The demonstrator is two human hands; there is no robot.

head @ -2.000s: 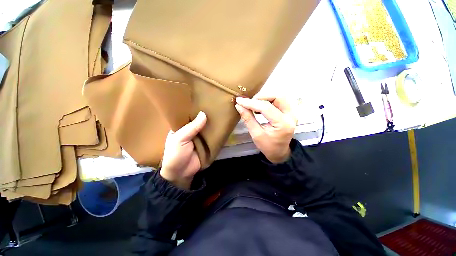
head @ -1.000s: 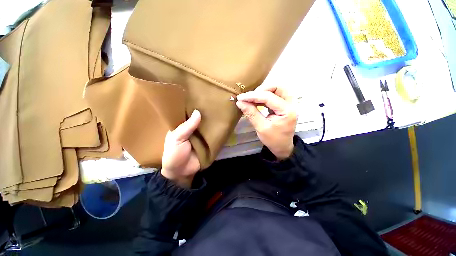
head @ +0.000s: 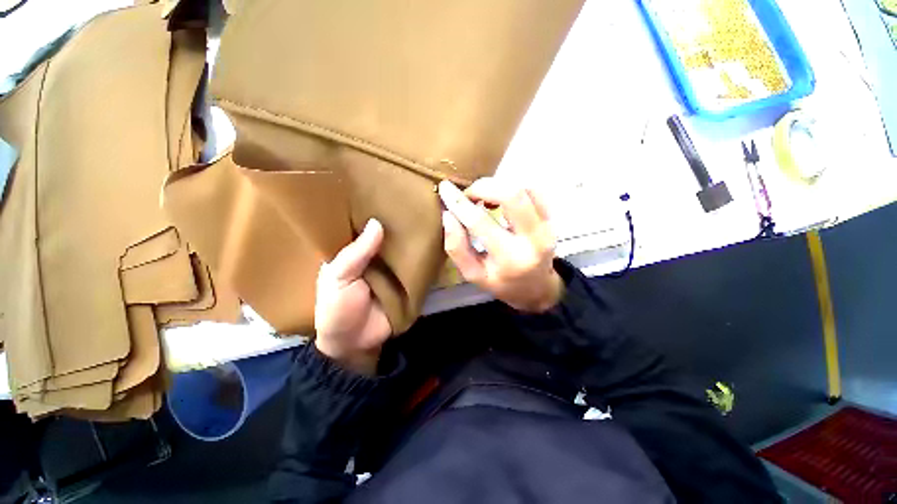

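The tan-brown leather panel [head: 393, 79] lies across the board with its stitched seam running diagonally, and its lower part is bunched up. My left hand [head: 352, 295] holds the folded lower edge, thumb on top. My right hand [head: 502, 241] is at the panel's right edge, fingertips touching it at the seam's end. A tiny gold logo piece [head: 448, 163] shows just above those fingertips. Part of a slim white tool [head: 479, 244] shows between the right fingers. Whether a small piece is under the fingertips is hidden.
Stacked brown panels [head: 84, 217] lie at left. A blue-rimmed tray [head: 733, 106] of gold pieces is at upper right. Below it are a dark hammer [head: 696, 162], pink-handled snips [head: 756, 192] and a tape roll [head: 799, 146]. A blue bin [head: 209, 399] stands below the bench.
The right hand has shifted left and its fingers now press on the seam's end, covering the spot where a tiny bright bit showed. The view has shifted slightly.
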